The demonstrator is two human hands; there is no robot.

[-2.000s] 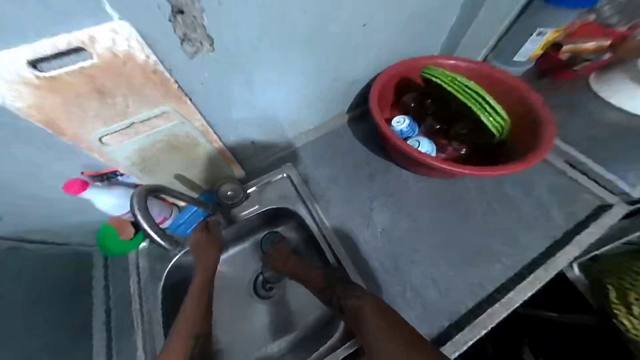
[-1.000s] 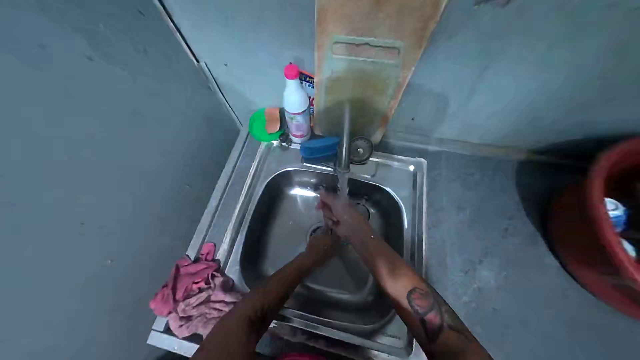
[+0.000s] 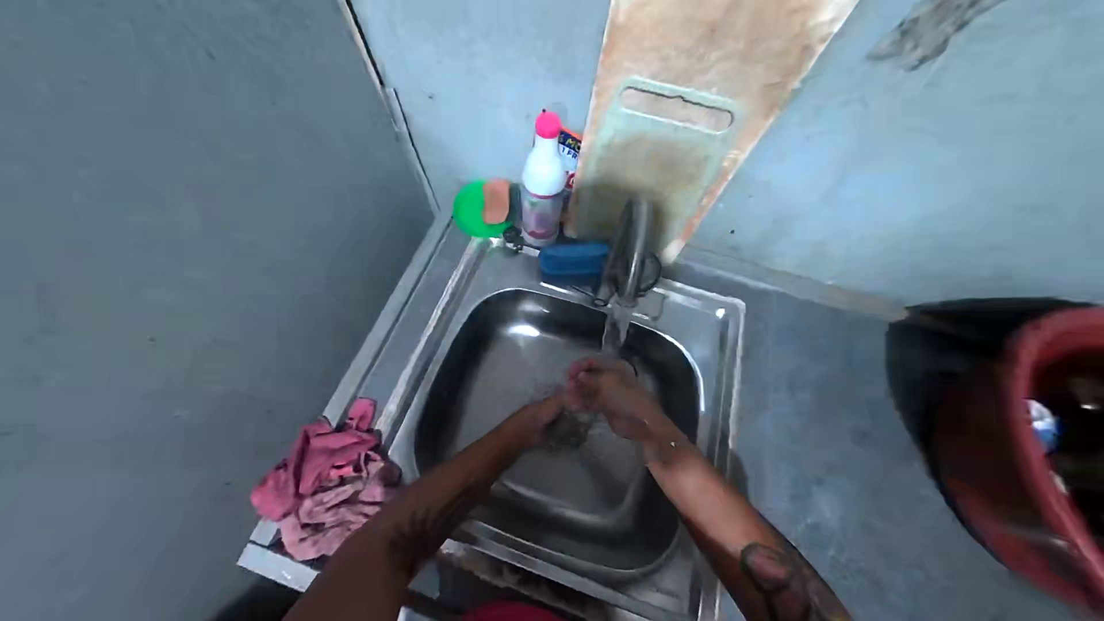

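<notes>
Water runs from the curved metal faucet point(image 3: 636, 250) into the stainless steel sink point(image 3: 535, 345). Just under the stream, my right hand point(image 3: 608, 392) is bent inward, its fingers against my left hand point(image 3: 543, 416). The two hands touch over the basin, and their fingers are partly hidden and blurred. I see no object in either of them. A blue scrub brush or sponge point(image 3: 573, 259) lies behind the basin, left of the faucet.
A white bottle with a pink cap point(image 3: 542, 185) and a green dish point(image 3: 473, 210) stand behind the sink. Cutting boards point(image 3: 660, 159) lean on the wall. Pink cloths point(image 3: 332, 483) lie at the left edge. A red basin point(image 3: 1026, 414) with cans is at the right.
The view has swung left. My hands, apart two seconds ago with the left at the faucet and the right in the basin, are now together by the running water.
</notes>
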